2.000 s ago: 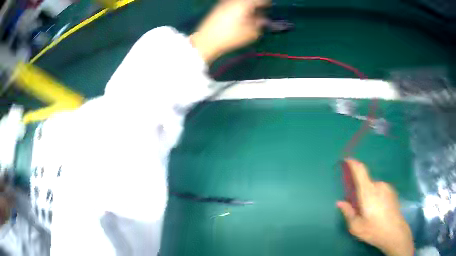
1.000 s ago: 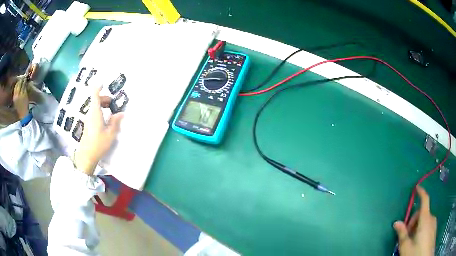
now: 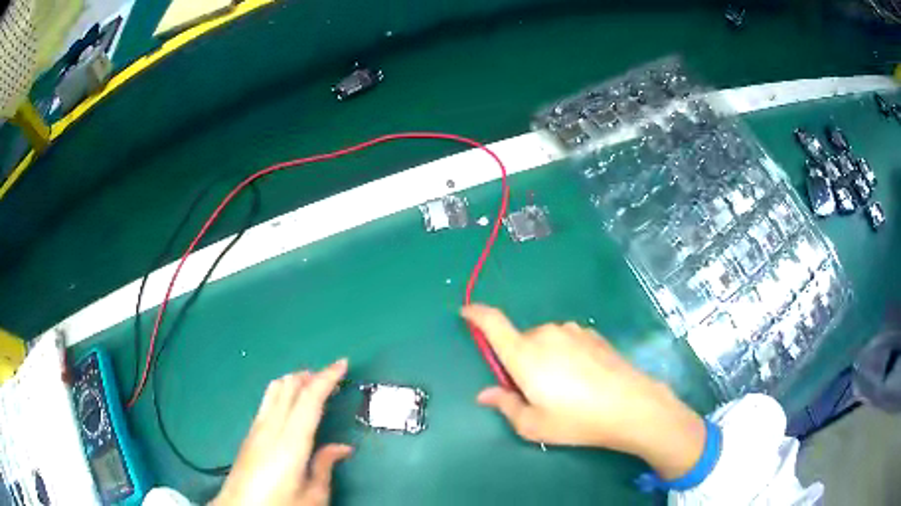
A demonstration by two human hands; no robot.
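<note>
A small circuit board point(image 3: 393, 407) with a pale middle and dark edges lies on the green mat. My left hand point(image 3: 286, 435) is just left of it, thumb and fingers apart with nothing visible between them. A black wire point(image 3: 163, 415) runs behind this hand; its probe is hidden. My right hand point(image 3: 568, 385) holds the red probe point(image 3: 491, 358), right of and above the board. Its tip is not clearly visible. The red wire point(image 3: 395, 136) arcs back to the teal-edged multimeter point(image 3: 102, 425) at lower left.
A clear tray point(image 3: 706, 212) with rows of boards is at right. Two loose boards point(image 3: 445, 213) lie near the white strip point(image 3: 326, 212). A dark part point(image 3: 357, 82) lies beyond the strip. Dark parts point(image 3: 838, 173) cluster at far right. A white sheet point(image 3: 40, 425) is at left.
The view has turned right. My left hand has come from the dark units on the white sheet to the mat, where a board now lies. My right hand still holds the red probe.
</note>
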